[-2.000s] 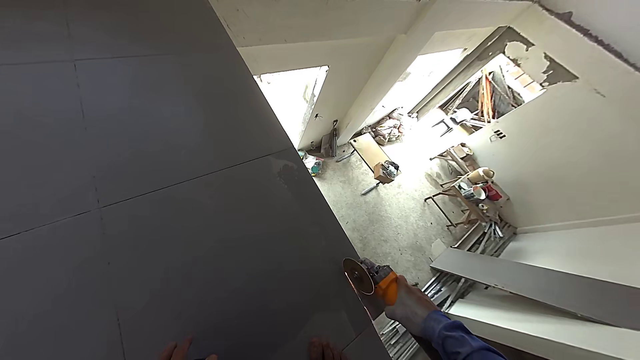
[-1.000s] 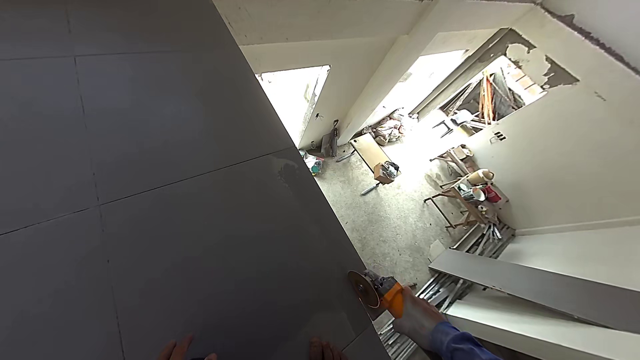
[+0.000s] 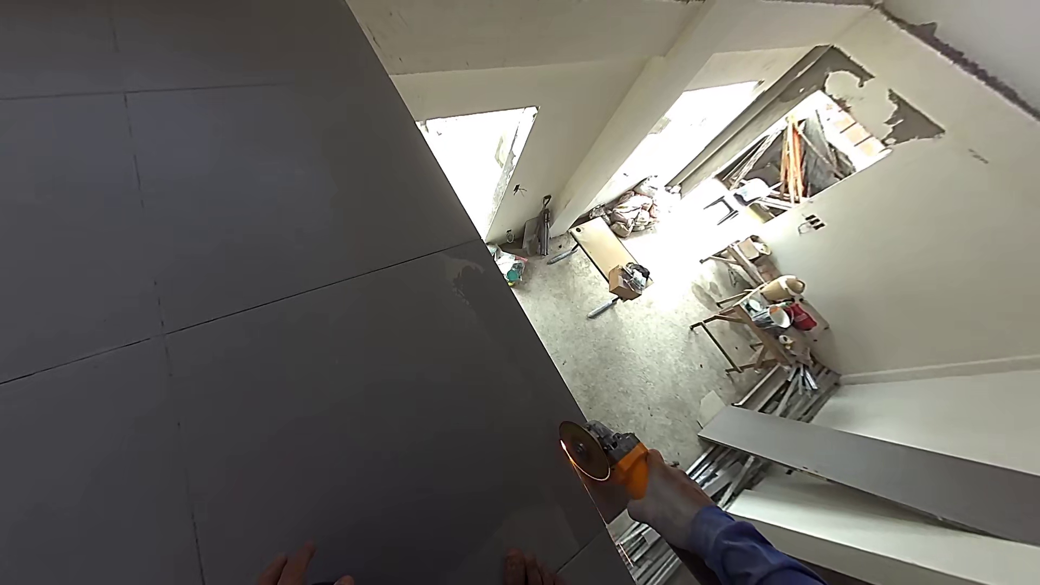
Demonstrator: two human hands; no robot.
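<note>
My right hand (image 3: 670, 500), in a blue sleeve, grips an orange and black angle grinder (image 3: 630, 467) at the lower right. Its disc (image 3: 585, 450) is against the outer edge of the large grey tiles (image 3: 366, 414), with an orange glow along the disc's rim and the tile edge. At the bottom left, fingertips of my left hand (image 3: 288, 566) lie spread on the tile surface, nothing visible in them; the rest is out of frame. More digits show at the bottom centre, and whose they are, or whether fingers or toes, is unclear.
Beyond the diagonal tile edge lies a lower concrete floor (image 3: 642, 366). A board (image 3: 601, 248) with a cardboard box (image 3: 624, 283), a cluttered wooden trestle (image 3: 756, 325), metal lengths (image 3: 723, 475) and a long grey panel (image 3: 869, 463) are down there. Wall openings let in bright light.
The grinder in my right hand moved slightly down along the tile edge, then back up. The glow at the disc is plainer now than one second ago. The digits at the bottom stay in place.
</note>
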